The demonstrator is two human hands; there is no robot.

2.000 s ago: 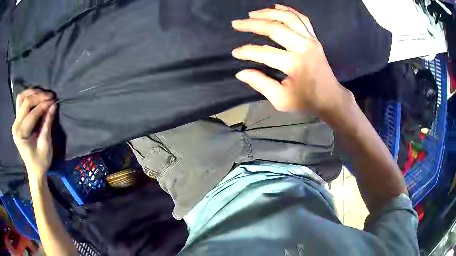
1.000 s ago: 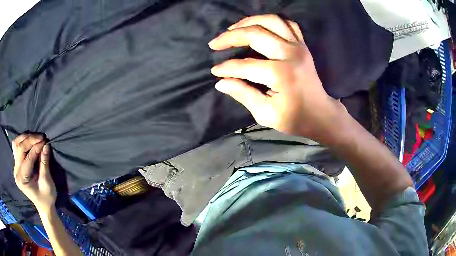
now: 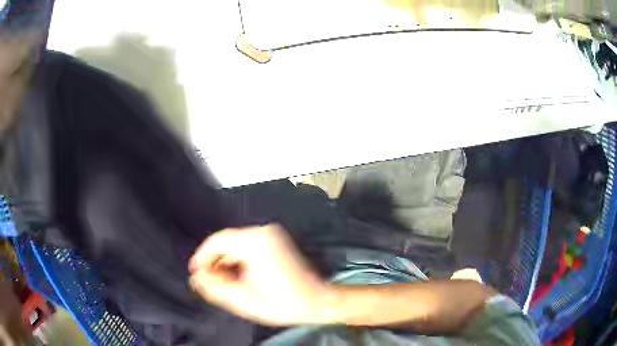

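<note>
The dark cloth (image 3: 115, 182) hangs blurred over the left end of the table and down towards my lap. My right hand (image 3: 254, 274) is low in the middle, over the dark cloth, blurred, with its fingers curled; whether cloth is pinched in them cannot be made out. A blurred skin-toned shape at the far left edge looks like part of my left hand (image 3: 9, 78); it is cut off, and its fingers and grip cannot be seen.
The white tabletop (image 3: 379, 94) carries printed scale marks at right and a small brown-edged opening (image 3: 254, 50). A cream machine part (image 3: 440, 12) is at the top. Blue mesh baskets stand at left (image 3: 61, 270) and right (image 3: 541, 230), the right one with red and green bits.
The dark cloth has moved off most of the tabletop to the left and down. My right hand has moved down and left, its fingers now curled. My left hand has left its earlier spot.
</note>
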